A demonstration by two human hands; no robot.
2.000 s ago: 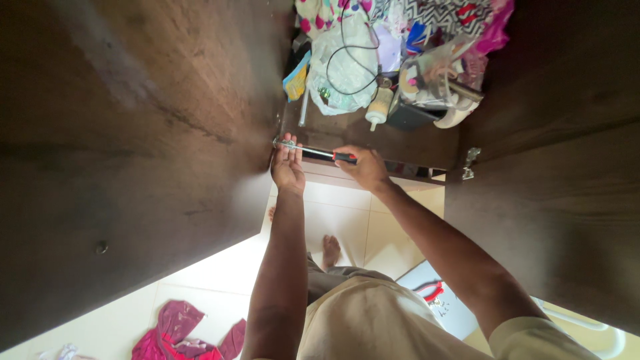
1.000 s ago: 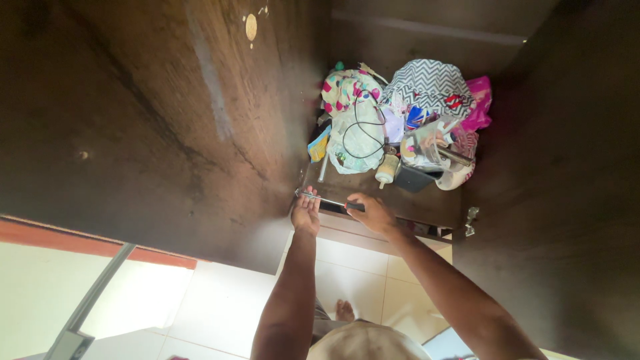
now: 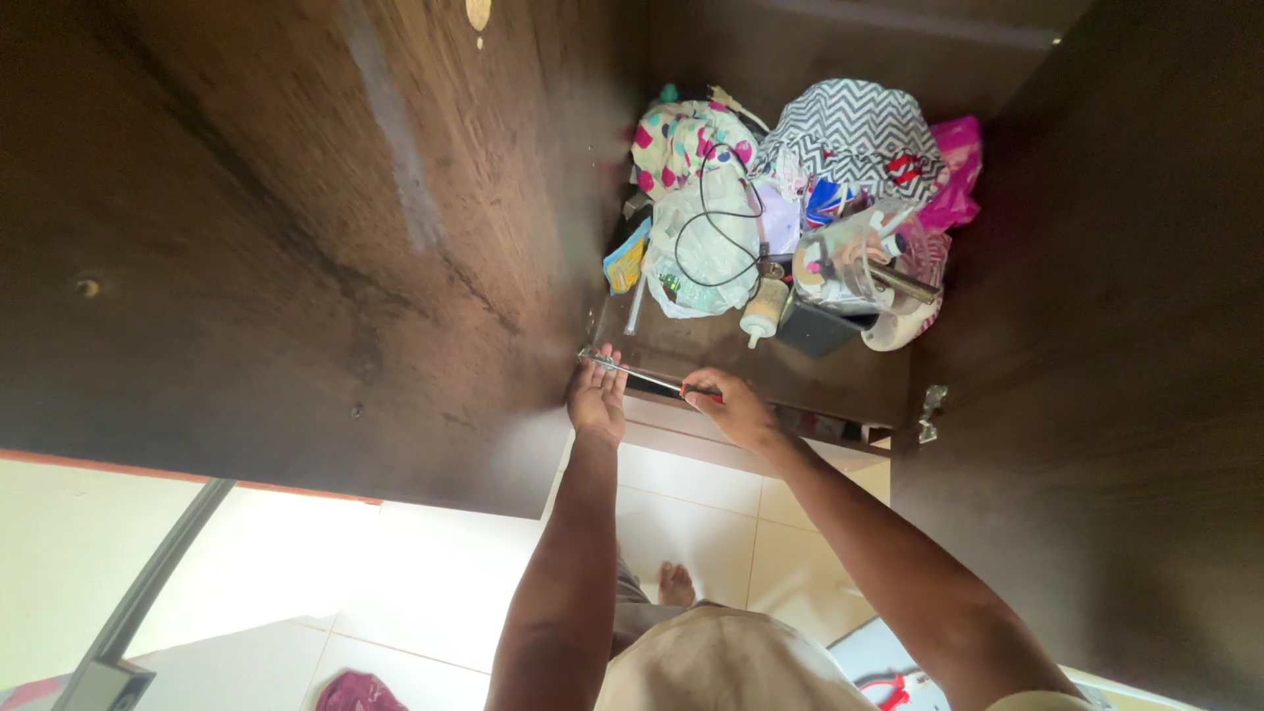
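Observation:
My right hand (image 3: 733,407) is closed around the red and black handle of a screwdriver (image 3: 647,377), whose long metal shaft points left. The shaft's far end reaches a metal hinge (image 3: 595,357) at the inner edge of the left wooden cabinet door (image 3: 326,296). Just below that hinge, my left hand (image 3: 598,397) is palm up with its fingers stretched toward it, close to the shaft. Whether small parts lie on those fingers, I cannot tell. Another metal hinge (image 3: 931,413) shows on the right door (image 3: 1076,425).
On the cabinet shelf (image 3: 652,341) are a white plastic bag (image 3: 701,247) with a black cable, a bottle (image 3: 765,308), a clear plastic container (image 3: 849,262), a black box (image 3: 822,329) and patterned cloths (image 3: 859,128). Red-handled pliers (image 3: 889,691) lie at lower right, maroon cloth (image 3: 357,691) at lower left.
The view has shifted, showing more of the cabinet's inside than two seconds ago. Both hands keep about the same position at the left hinge, with the screwdriver still in my right hand.

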